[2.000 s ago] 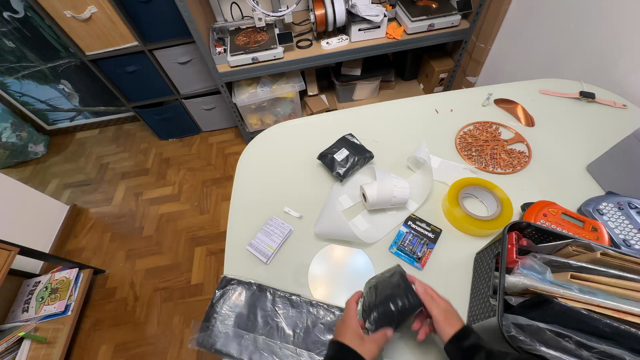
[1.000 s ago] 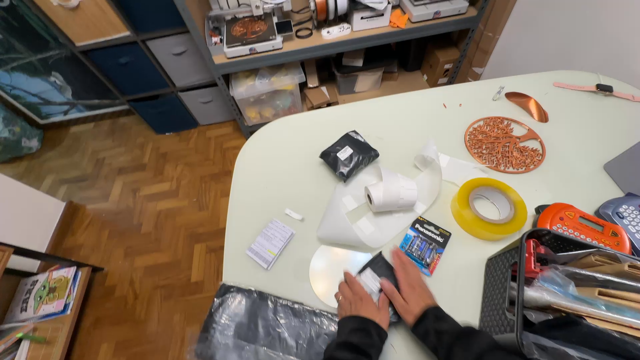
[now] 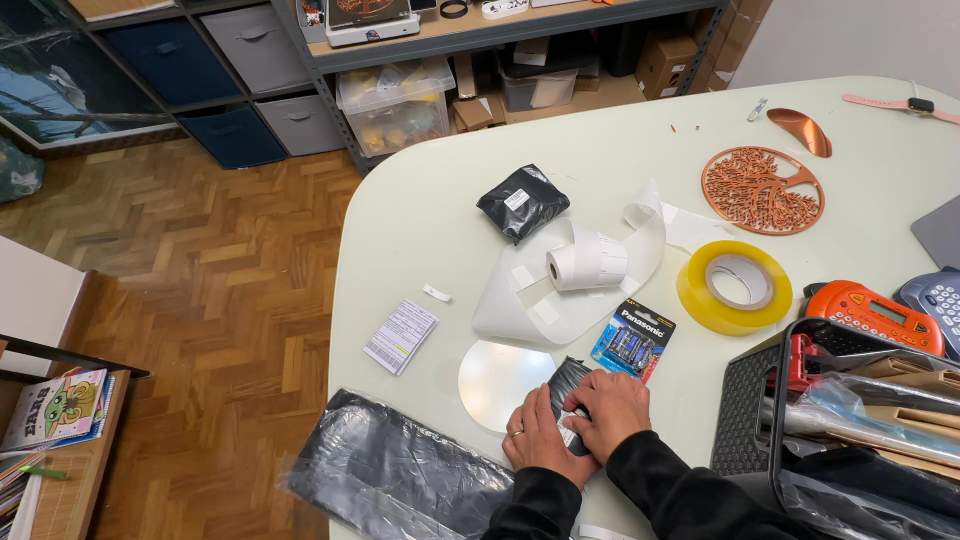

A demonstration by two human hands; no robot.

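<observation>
A small black plastic-wrapped parcel [image 3: 568, 381] lies on the pale table between both hands, with a white label partly covered by fingers. My left hand [image 3: 546, 439] rests along its left side, holding it. My right hand [image 3: 611, 412] presses on the label with bent fingers. Left of them is a round shiny disc [image 3: 499, 382]; just beyond is a Panasonic battery pack [image 3: 634, 341]. A roll of white labels [image 3: 589, 262] with its unwound strip stands farther back, near a second black parcel [image 3: 523, 201] bearing a white label.
Black plastic mailing bags [image 3: 405, 465] lie at the front left, below a folded printed paper [image 3: 401, 337]. Rightward are a yellow tape roll [image 3: 701, 289], an orange handheld label maker [image 3: 874, 315] and a black basket [image 3: 739, 420] of packaging. A copper-coloured tree disc [image 3: 763, 191] lies farther back.
Two seconds ago the parcel was held up in both hands with no label showing; it now lies on the table, a white label on it under my fingers.
</observation>
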